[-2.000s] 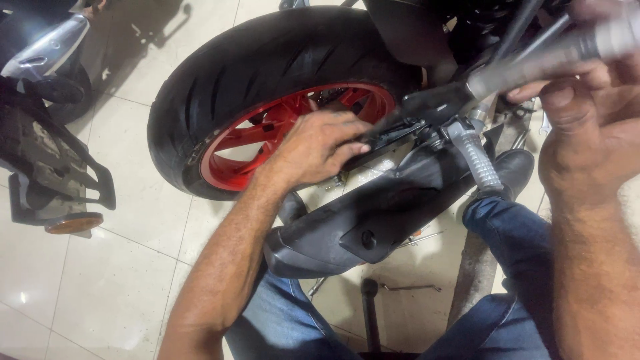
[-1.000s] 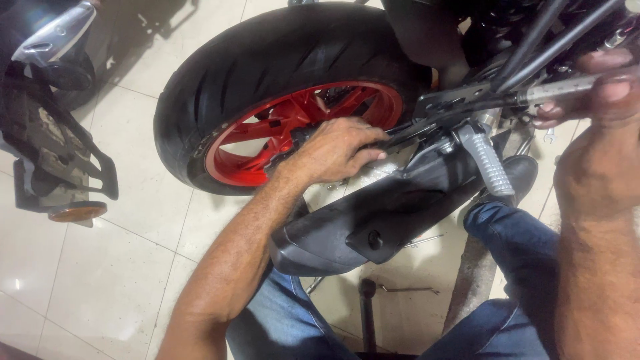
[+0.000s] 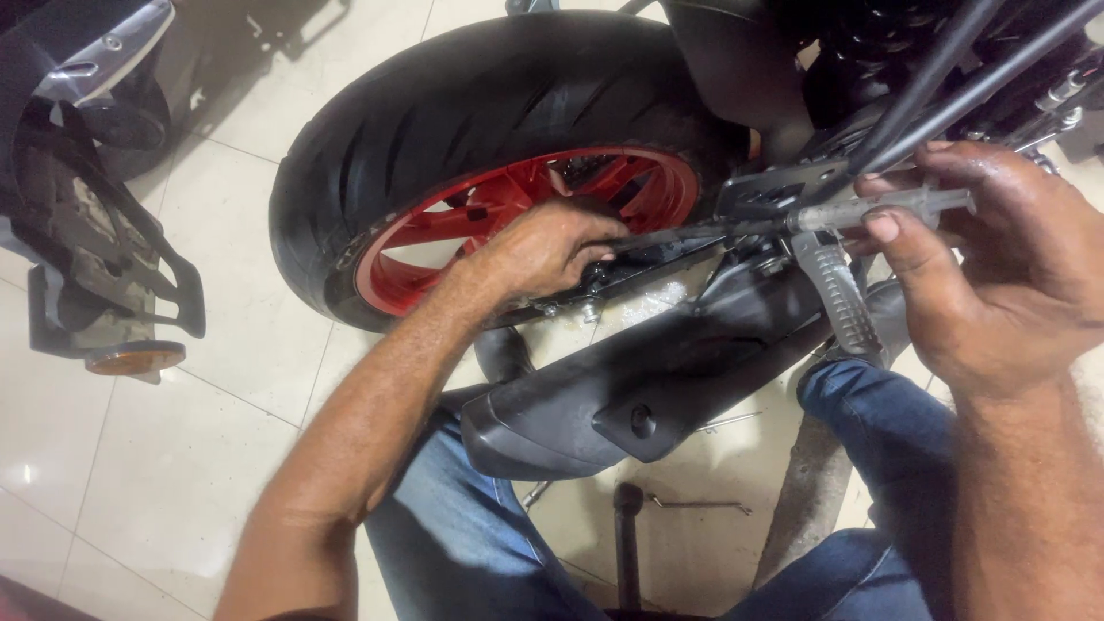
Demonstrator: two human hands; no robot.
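Note:
My right hand (image 3: 992,250) holds a clear plastic syringe (image 3: 871,210) between thumb and fingers, its plunger end toward the palm. A dark hose (image 3: 681,235) runs left from the syringe's tip toward my left hand (image 3: 561,246). The fingers of that hand are bent at the hose's far end, beside the red rim (image 3: 379,276) of a motorcycle's rear wheel; what they grip is partly hidden. The black tire (image 3: 414,129) surrounds the rim. Below the hose lie a black exhaust muffler (image 3: 552,414) and a ribbed metal footpeg (image 3: 837,293).
A metal tool (image 3: 703,504) and a black stand-like bar (image 3: 627,552) are between my legs. Wet patches mark the tiled floor (image 3: 642,306) by the wheel. At the left stands part of another motorcycle (image 3: 103,224) with an orange reflector (image 3: 135,357). Frame tubes (image 3: 992,95) cross at upper right.
The syringe and my right hand, blurred and raised two seconds ago, have come lower and are steadier. My left hand stays beside the wheel rim, with only small shifts.

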